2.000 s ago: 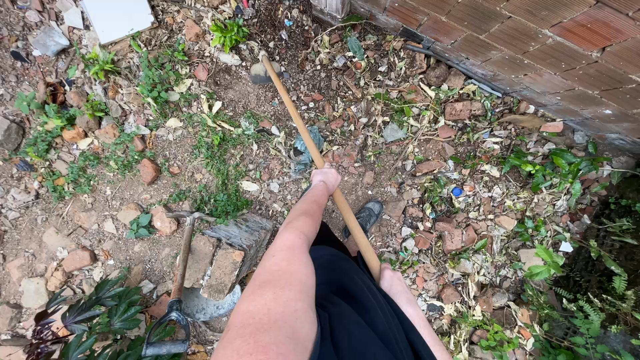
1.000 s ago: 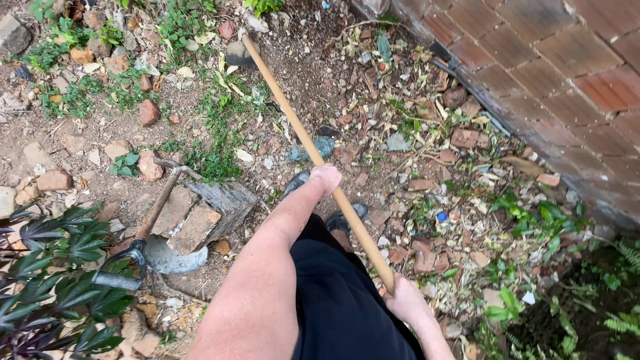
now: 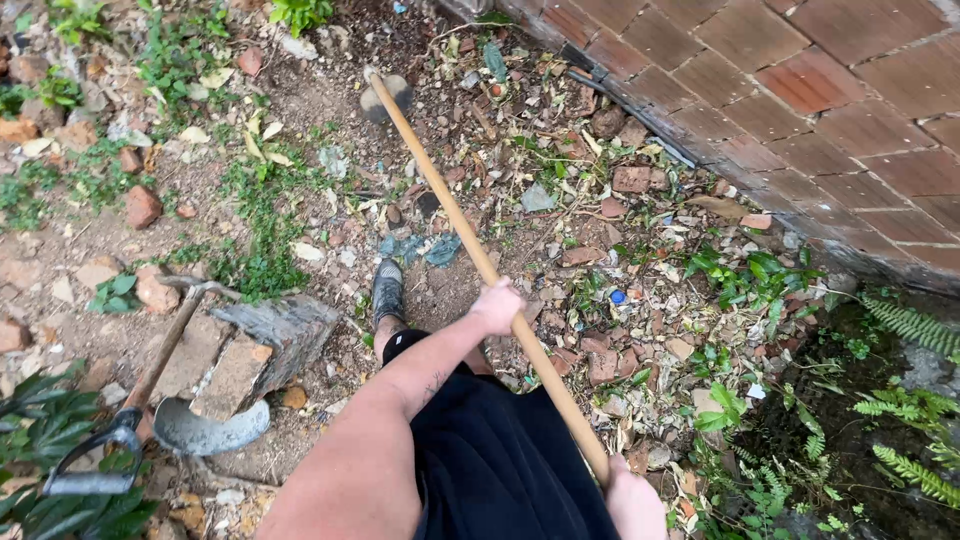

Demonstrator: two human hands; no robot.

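Observation:
A long pale wooden handle runs diagonally across the view, with the metal head of what looks like a hoe [image 3: 386,97] at its far end, low over or on the soil. My left hand [image 3: 499,306] is closed around the middle of the handle. Near its rear end, my right hand [image 3: 636,499] grips the same handle beside my dark clothing. The head is seen from above, so its edge and any contact with the ground cannot be told.
A tiled brick wall [image 3: 750,97] rises at upper right. At left lie a D-handled tool [image 3: 161,360], broken masonry blocks [image 3: 232,375] and a curved metal piece [image 3: 211,429]. Rubble, weeds and blue plastic scraps [image 3: 442,250] cover the ground. My shoe [image 3: 388,292] is near them.
The tool's head has shifted right over the ground since one second ago, with both hands staying on the handle. A shoe now shows farther out, left of my left forearm. The view has shifted.

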